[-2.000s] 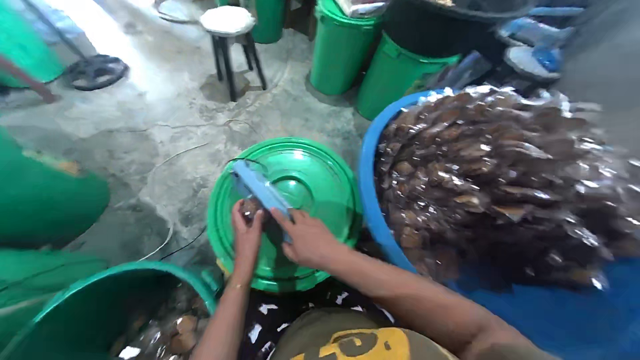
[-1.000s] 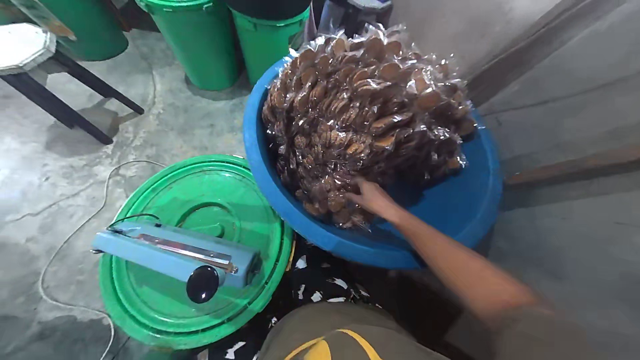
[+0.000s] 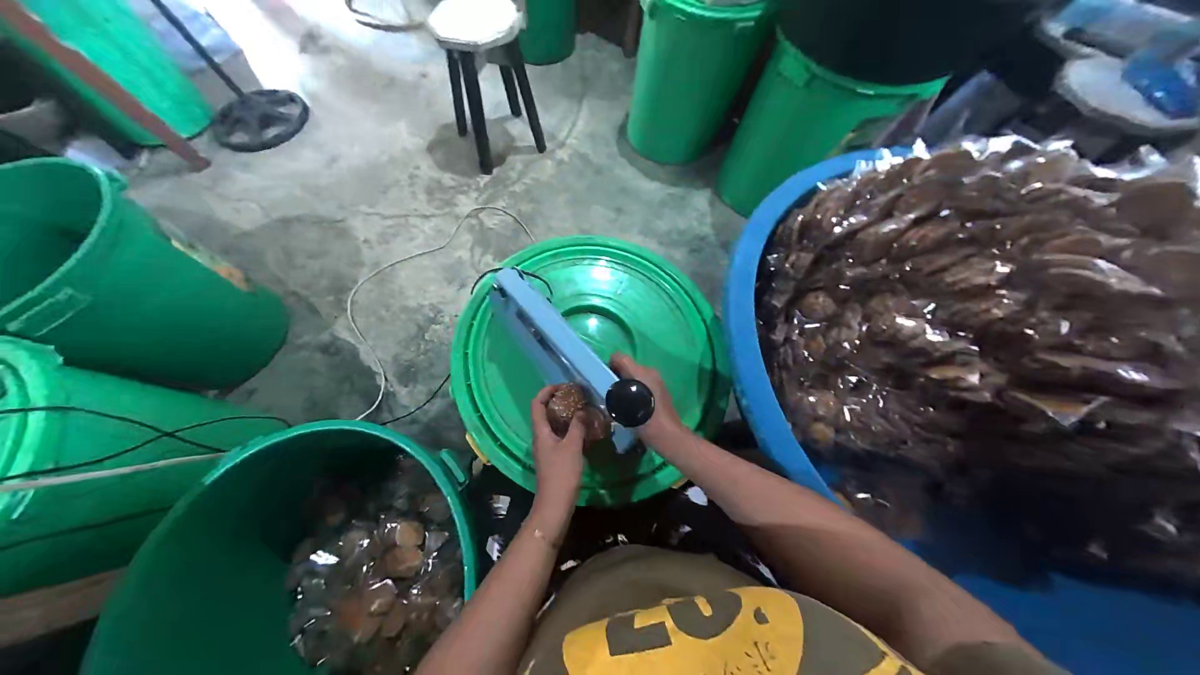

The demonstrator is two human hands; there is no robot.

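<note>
A blue impulse sealer (image 3: 548, 333) with a round black knob (image 3: 629, 402) lies slantwise on a green plastic lid (image 3: 675, 328). My left hand (image 3: 560, 436) holds a clear plastic packet of brown round pieces (image 3: 566, 405) against the sealer's left side, near the knob. My right hand (image 3: 653, 398) is at the sealer's right side by the knob; its fingers are partly hidden, so its hold is unclear. At the right, a blue basin (image 3: 750, 328) holds a large heap of clear packets with brown contents (image 3: 937, 309).
An open green bin (image 3: 466, 525) with more packets (image 3: 375, 581) stands at lower left. Other green bins (image 3: 187, 300) stand at the left and back (image 3: 684, 84). A white-topped stool (image 3: 475, 23) is at the back. A pale cord (image 3: 361, 291) crosses the concrete floor.
My right hand was in the heap in the basin one second ago; now it is at the sealer. My left hand has come into view with a packet. The view has swung left.
</note>
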